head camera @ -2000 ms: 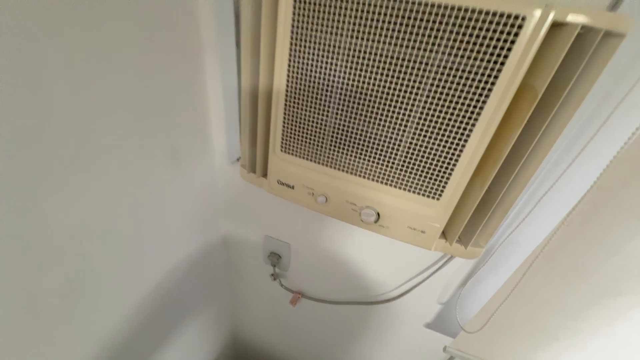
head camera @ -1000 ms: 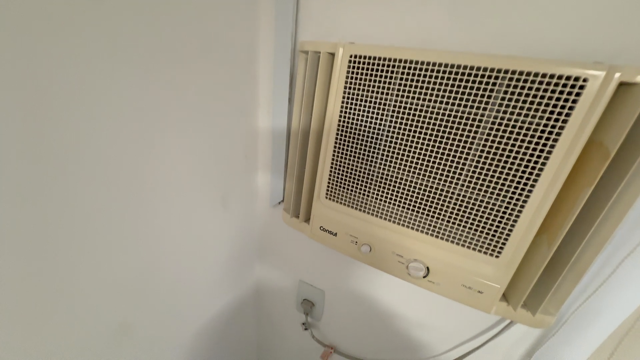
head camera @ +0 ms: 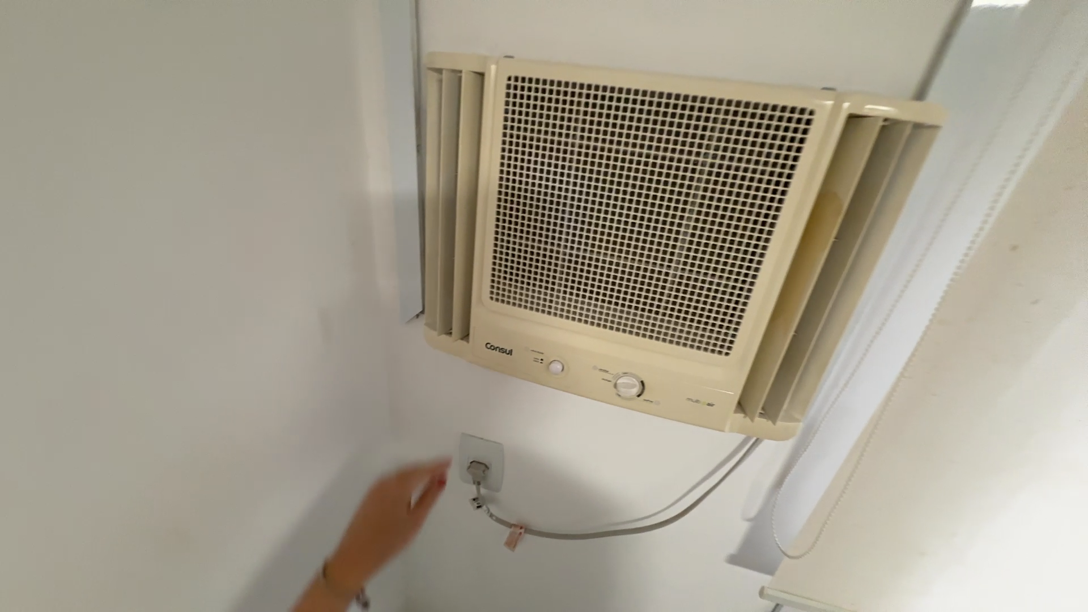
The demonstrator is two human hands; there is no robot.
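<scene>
My left hand reaches up from the lower left, blurred, with a thin bracelet at the wrist. It holds nothing, and a gap shows between thumb and fingers. Its fingertips are just left of a grey power plug, seated in a white wall outlet; no contact is plain. A grey cord with a small pinkish tag runs from the plug to a beige Consul window air conditioner above. The unit has a grille, a small knob and a larger knob. My right hand is out of view.
A plain wall fills the left side and meets the unit's wall in a corner. On the right hang a pale roller blind with a bottom bar and a beaded chain loop.
My left hand has come into view at the lower left, near the plug; neither earlier frame shows it. The view has shifted, and the whole air conditioner now shows.
</scene>
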